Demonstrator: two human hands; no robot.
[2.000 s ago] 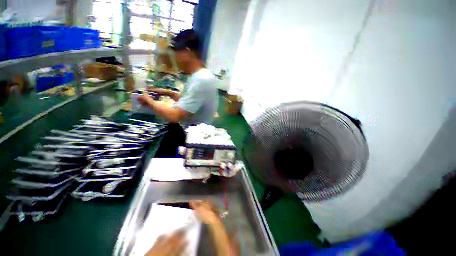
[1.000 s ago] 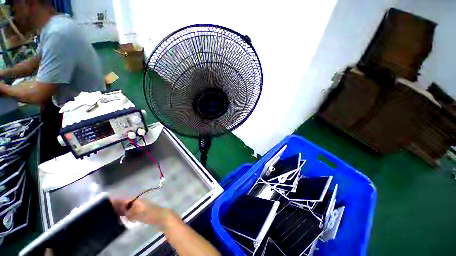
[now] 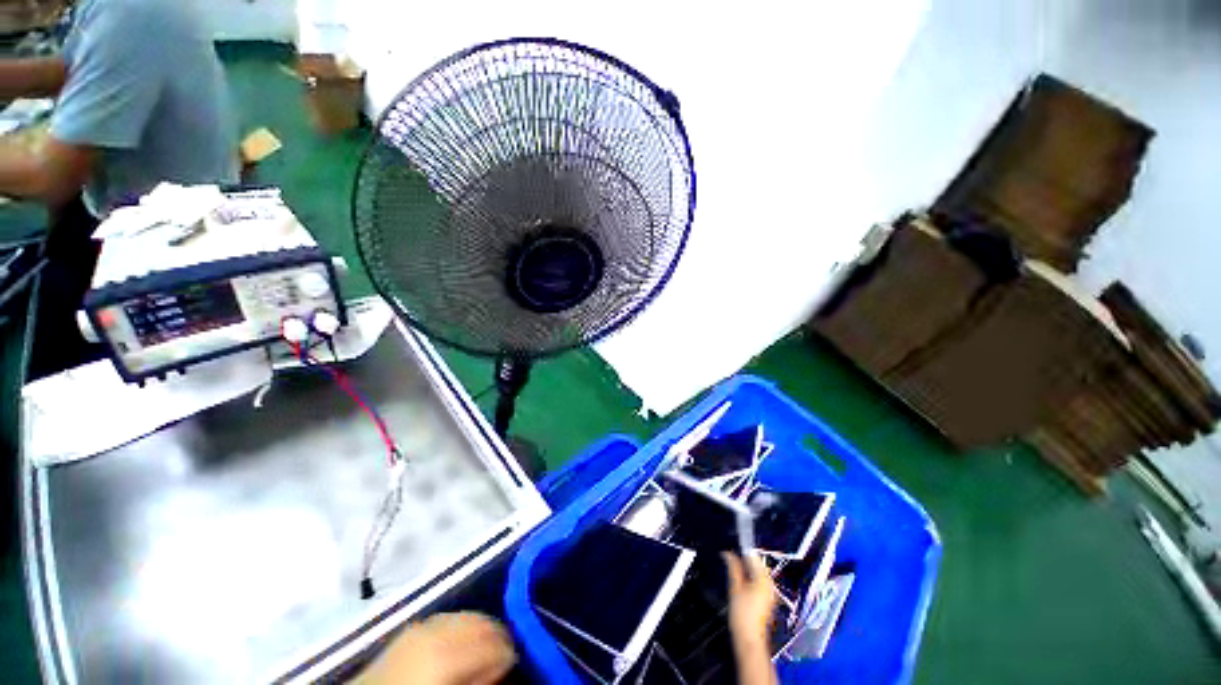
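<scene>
My right hand (image 3: pixel 753 602) is inside the blue bin (image 3: pixel 900 589), its fingers on the edge of a blurred black solar panel (image 3: pixel 707 506) with a pale rim. Other black panels (image 3: pixel 609 589) with white edges and cords lie tilted in the bin. My left hand (image 3: pixel 439 650) is blurred and cut off by the bottom edge, over the near right rim of the metal-framed test box (image 3: pixel 462 402); its fingers cannot be made out. Red and dark test leads (image 3: pixel 359 395) run from the bench meter (image 3: pixel 214 301) to a loose black connector (image 3: pixel 367 588) over the box's grey surface.
A black floor fan (image 3: pixel 529 201) stands behind the box and bin. White paper (image 3: pixel 94 408) lies under the meter. A person in a grey shirt (image 3: pixel 147 94) is at the upper left. Flattened brown cardboard (image 3: pixel 937 335) leans at the right wall. Another blue bin edge (image 3: pixel 589 468) shows.
The view has turned slightly right. My right hand has left the test lead and reached into the blue bin. The panel over the test box is gone from there, and the lead end hangs free.
</scene>
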